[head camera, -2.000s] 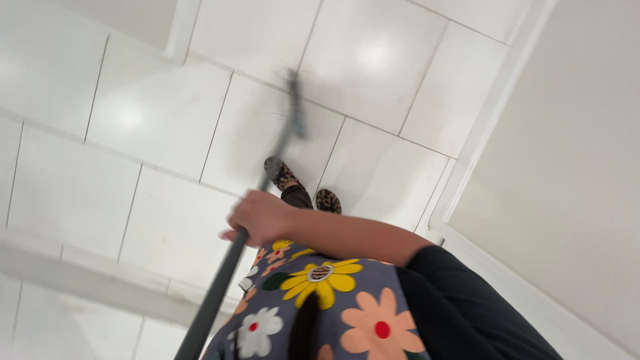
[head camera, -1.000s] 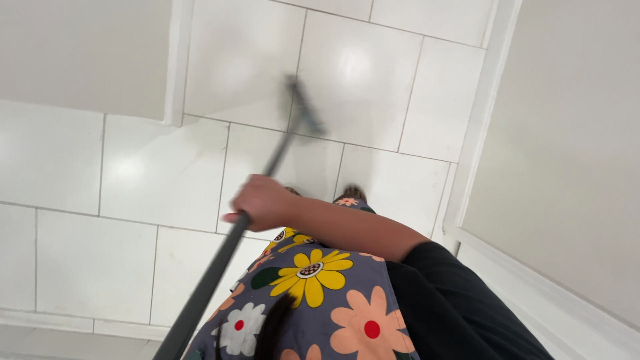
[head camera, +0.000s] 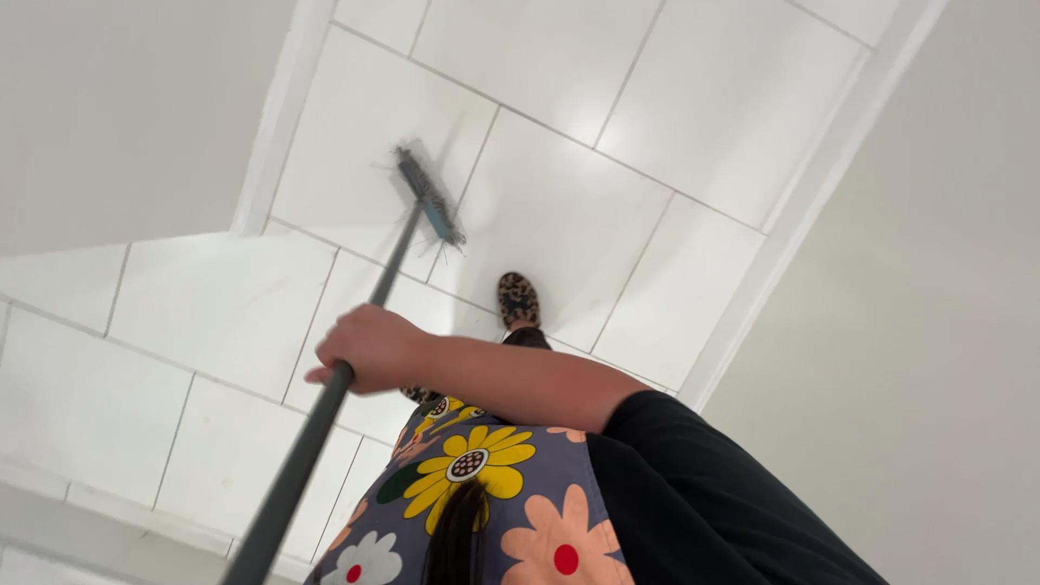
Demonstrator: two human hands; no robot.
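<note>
My right hand point(head camera: 372, 349) is wrapped around the dark grey handle of a broom point(head camera: 305, 455), which runs from the bottom left up to the floor. The broom head point(head camera: 431, 199), grey and teal with frayed bristles, lies at a slant on the white tiles near a wall corner. Loose strands, like hair or dust, cling about the bristles. The upper end of the handle passes out of the picture at the bottom, and my left hand is not visible.
White floor tiles point(head camera: 561, 203) with dark joints lie underfoot. A wall corner with a white baseboard point(head camera: 280, 122) stands at upper left; another baseboard point(head camera: 780, 244) runs along the right wall. A leopard-print slipper point(head camera: 518, 299) is on my foot. A flowered apron point(head camera: 520, 487) covers my front.
The broom head has shifted left, closer to the wall corner at upper left. My right hand keeps hold of the handle. One foot now shows further forward than the other. The view has turned.
</note>
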